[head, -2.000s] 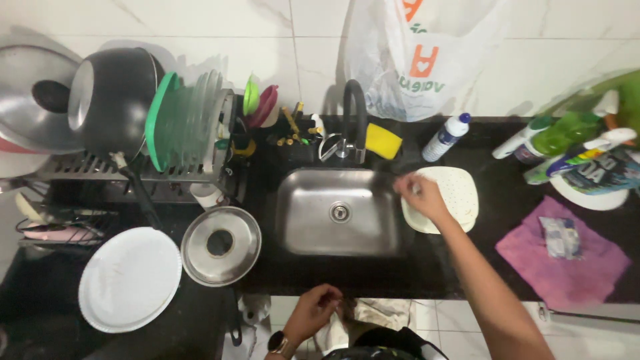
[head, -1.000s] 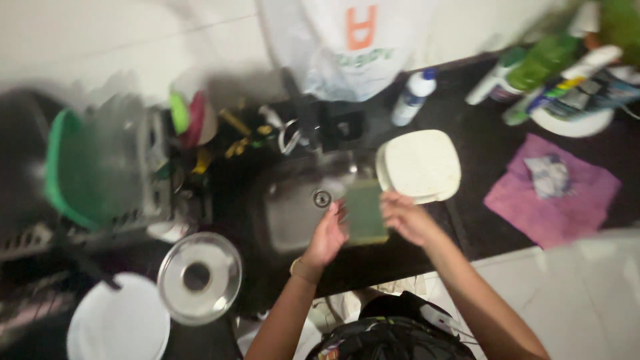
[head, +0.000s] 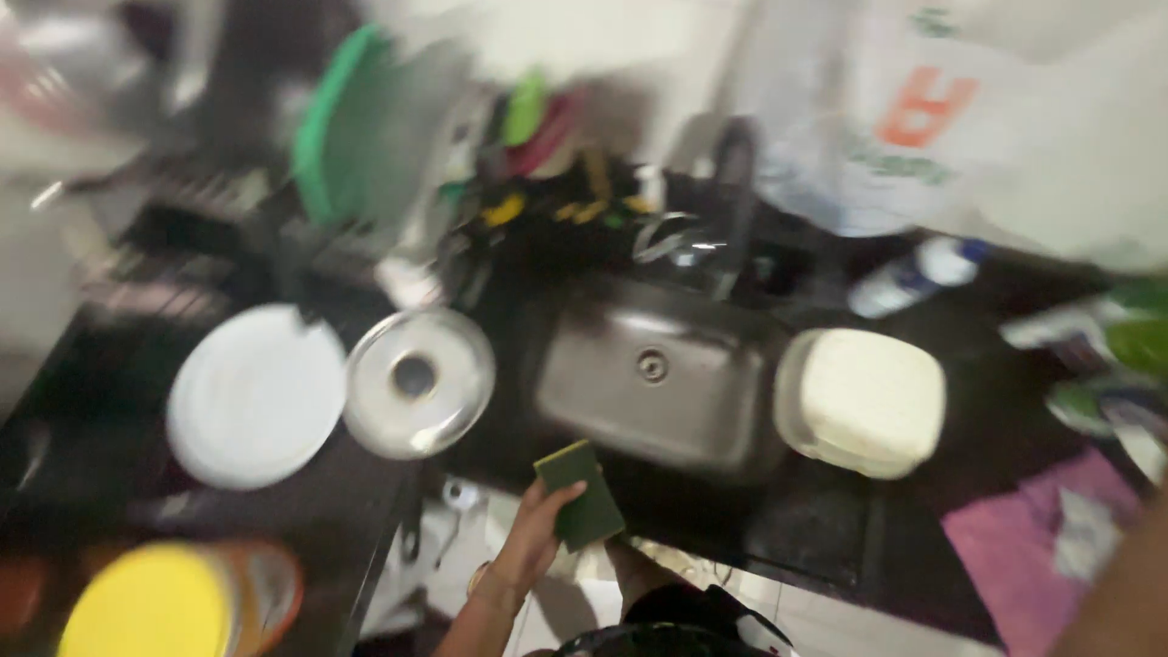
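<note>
My left hand holds a sponge with its dark green scouring side facing up and a thin yellow edge showing. It is just in front of the stainless steel sink, over the counter's front edge. Of my right side only a blurred forearm shows at the lower right edge; the hand itself is out of view. A cream square lid or dish lies right of the sink. Left of the sink are a round metal pot lid and a white round plate.
Behind the sink stands a dark faucet, with a plastic bag beside it. A white bottle lies blurred to the right. A pink cloth is at the right. A yellow-lidded container sits at the lower left, below the dish rack's green item.
A second ago both hands were at the sponge over the sink; now only the left holds it, nearer the front edge. The right hand has gone out of view. The view has shifted left.
</note>
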